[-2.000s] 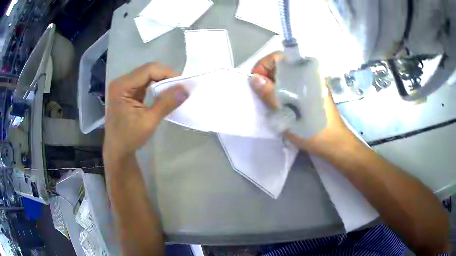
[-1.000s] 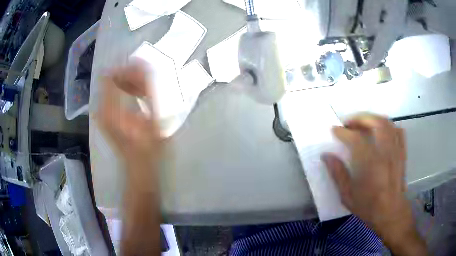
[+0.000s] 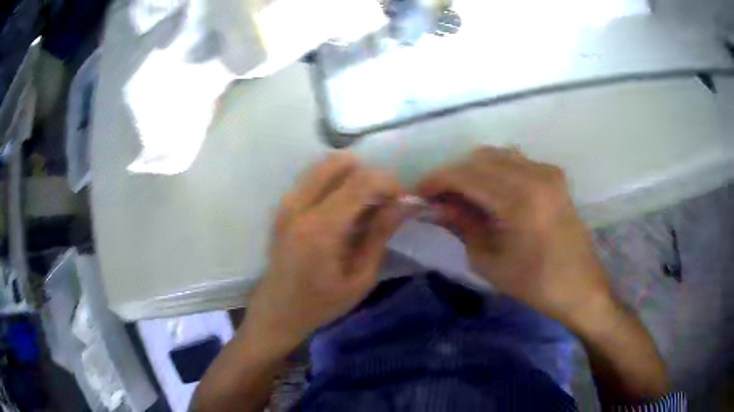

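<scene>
A white cut piece (image 3: 435,245) hangs below my fingers at the table's front edge, over my lap. My left hand (image 3: 334,229) and my right hand (image 3: 507,229) are close together and pinch its upper edge between their fingertips. Both hands are blurred, and the fingers hide most of the pinched edge. Other white pieces (image 3: 173,109) lie spread at the left of the table. The machine bed (image 3: 451,76) lies beyond my hands, with its dark gap along the edge.
The pale grey table (image 3: 185,249) has a rounded front edge. A dark rectangle, perhaps a phone (image 3: 195,359), lies on a white surface (image 3: 165,346) below the table. A plastic bin with white scraps (image 3: 96,354) stands at the lower left. Another translucent bin is beside the table's left edge.
The spread pieces left my left hand, which moved right to join my right hand. The white piece came off the machine bed towards my lap. The view shifted, and the lamp and machine head left the picture.
</scene>
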